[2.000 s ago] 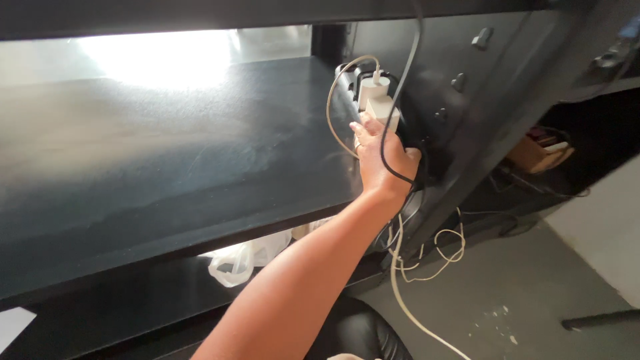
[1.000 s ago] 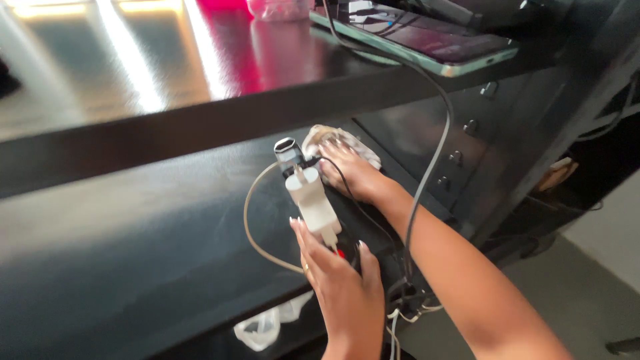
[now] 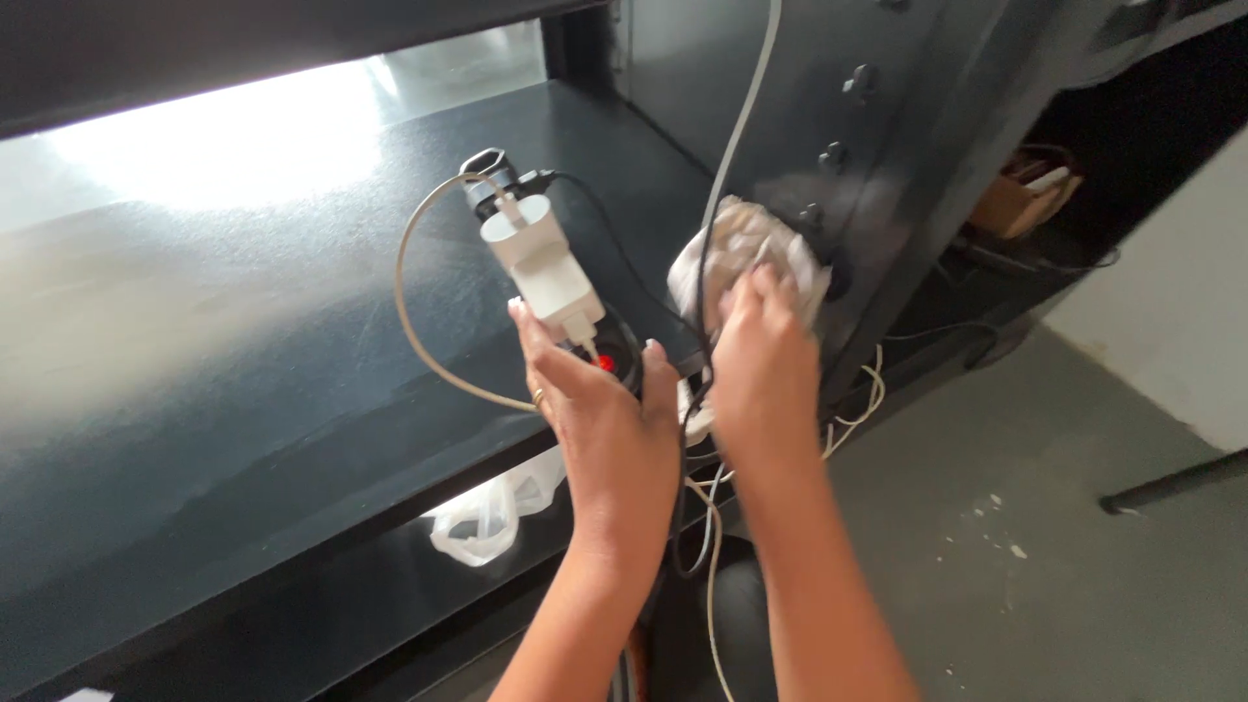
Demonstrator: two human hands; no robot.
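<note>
My left hand [image 3: 604, 400] is closed around the near end of a black power strip [image 3: 626, 341], where a red light shows. White charger plugs [image 3: 546, 268] with cables stand in the strip, and a black-and-silver plug [image 3: 487, 180] sits at its far end. A pale cable [image 3: 402, 283] loops out to the left. My right hand [image 3: 765, 341], slightly blurred, presses a crumpled whitish cloth [image 3: 746, 244] near the right end of the black shelf [image 3: 292, 292], by the side panel. A black cable passes between my hands.
Cables hang past the shelf edge between my arms. A white plastic bag [image 3: 483, 517] lies on the shelf below. Black metal side panel [image 3: 741, 107] with fittings closes off the right. Farther right are a cardboard box [image 3: 1029, 195] and the grey floor [image 3: 975, 565].
Two seconds ago one hand held the plugs beside the side panel; both hands are now in view. Since one second ago, the cloth and my right hand have come nearer the shelf's front edge.
</note>
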